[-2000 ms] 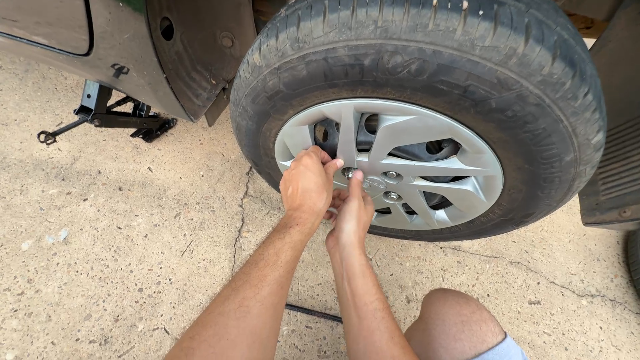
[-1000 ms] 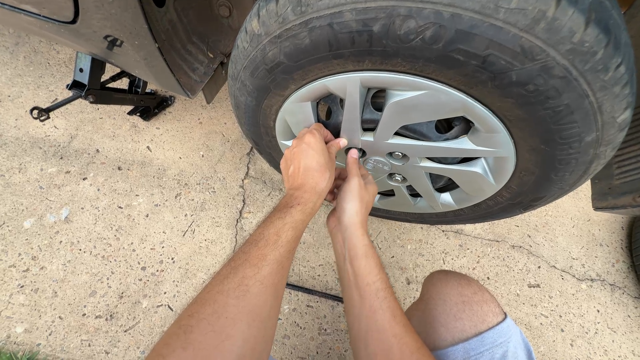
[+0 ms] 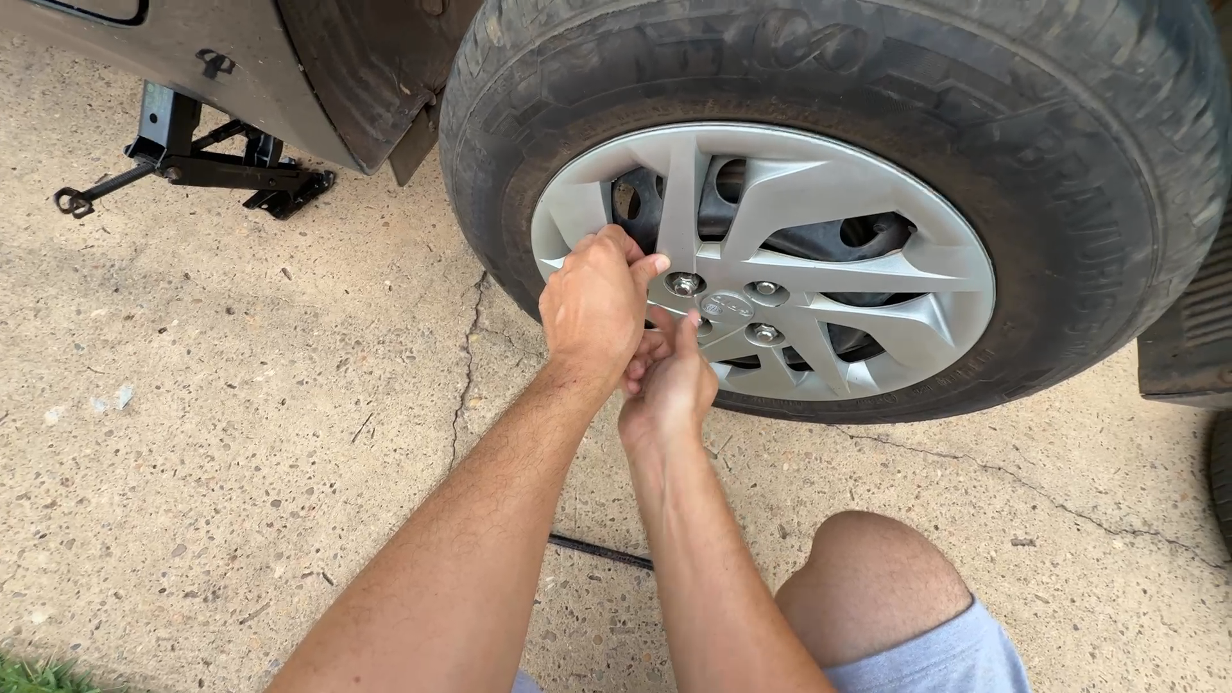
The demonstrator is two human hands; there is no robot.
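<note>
A silver plastic wheel cover (image 3: 818,212) sits on the car wheel inside a black rubber tire (image 3: 1049,192). Near its hub, lug nuts show: one at the upper left (image 3: 685,284), one at the upper right (image 3: 767,288) and one at the lower right (image 3: 765,334). My left hand (image 3: 597,294) is at the left of the hub, its thumb beside the upper left nut. Just below and to the right, my right hand (image 3: 669,380) has its thumb at the lower left lug hole, which it partly covers. Whether either hand holds a nut is hidden by the fingers.
A black scissor jack (image 3: 207,159) stands under the car's sill at the left. A thin black bar (image 3: 599,551) lies on the cracked concrete beneath my forearms. My bent knee (image 3: 871,587) is at the lower right. Part of another tire (image 3: 1220,472) shows at the right edge.
Both hands have shifted down from the upper left lug nut, which my fingers partly covered before and which now shows. They are now around the lower left lug hole.
</note>
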